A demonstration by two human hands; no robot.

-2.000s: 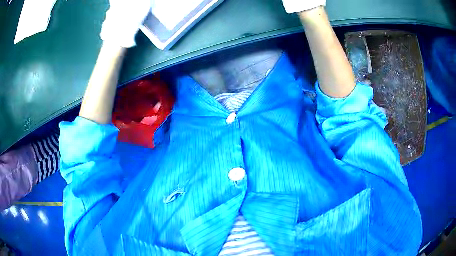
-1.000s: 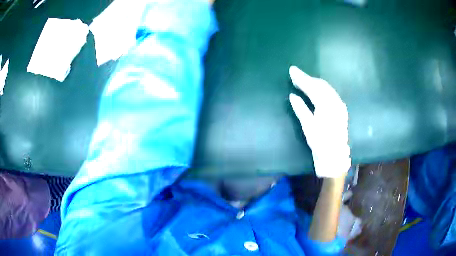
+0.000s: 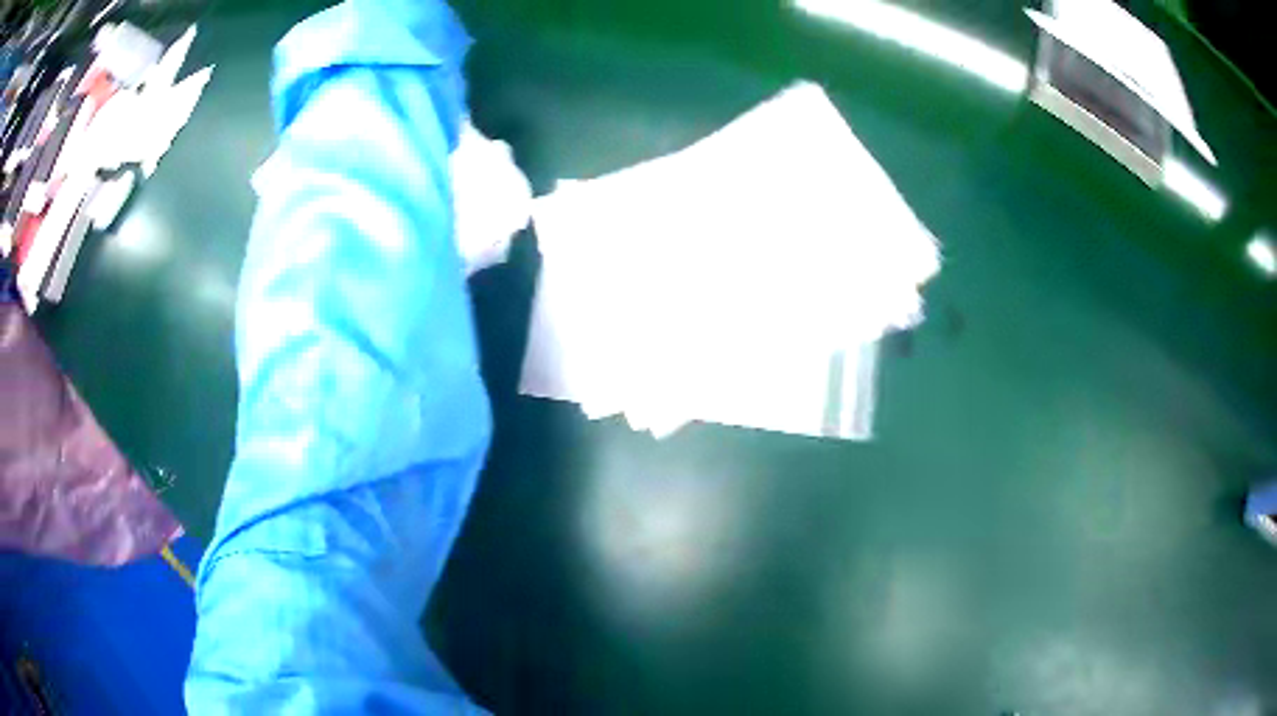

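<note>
A loose, fanned stack of flat white sheets (image 3: 714, 280) lies on the dark-green bench (image 3: 1008, 448), with a greyish strip at its lower right. My left sleeve reaches up across the picture, left of the stack, and its cuff is near the top edge. A rounded white shape shows beside this sleeve, close to the stack's left corner. I cannot tell whether it is my gloved left hand or paper, and no fingers can be made out. My right hand is out of the picture.
An open white box (image 3: 1099, 112) with a grey inside stands at the far upper right. Several white, dark and red pieces (image 3: 84, 154) lie at the upper left. Another person's mauve sleeve (image 3: 70, 448) is at the left edge. A small blue-white item (image 3: 1263, 511) is cut off at the right edge.
The view has swung up and forward over the bench. The sheet stack and open box have come into view. My right hand, seen open a second ago, has left the picture.
</note>
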